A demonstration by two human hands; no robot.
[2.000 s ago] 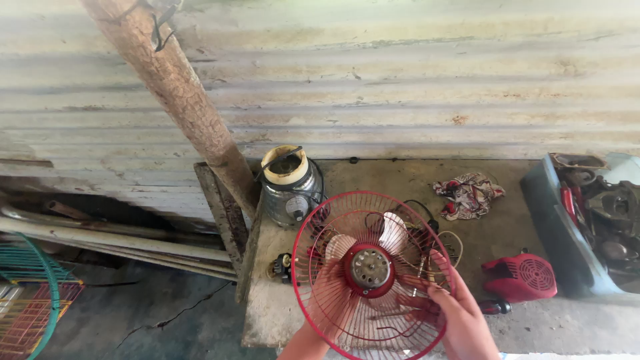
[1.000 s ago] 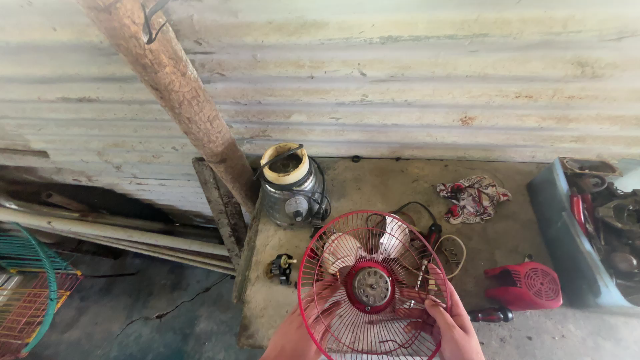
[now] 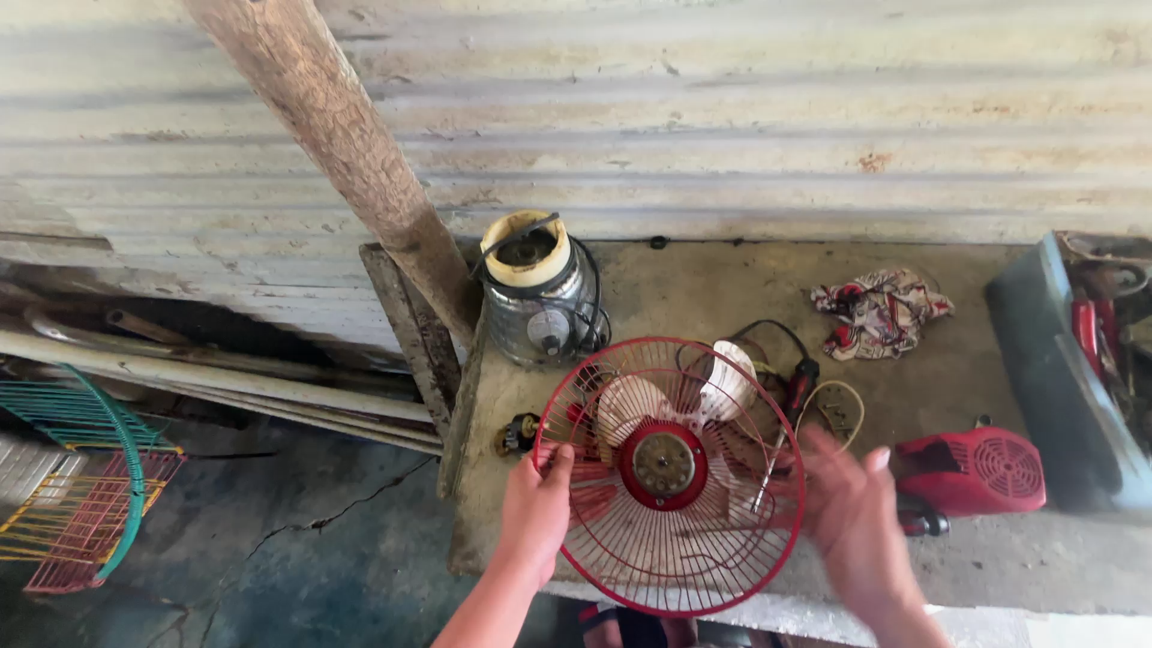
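My left hand (image 3: 533,508) grips the left rim of a red wire fan guard (image 3: 783,531), thumb on top. My right hand (image 3: 850,517), blurred by motion, is beside the guard's right rim with its fingers spread; whether the fingertips touch the rim cannot be told. The guard has a red hub with a round metal plate (image 3: 664,461) at its middle. White fan blades (image 3: 727,382) show through and past the wires. A soldering iron or similar corded tool with a dark red handle (image 3: 801,387) lies at the guard's upper right, its metal shaft pointing down toward the wires.
On the concrete bench (image 3: 972,567) stand a blender motor base (image 3: 531,306), a crumpled patterned cloth (image 3: 882,313), a red plastic motor housing (image 3: 981,472) and a blue bin of tools (image 3: 1048,360). A small motor part (image 3: 517,434) lies left of the guard. A wooden post (image 3: 342,135) leans behind.
My right hand has come off the guard's right side and moved outward, its fingers spread. My left hand now grips the left rim, higher than a second ago.
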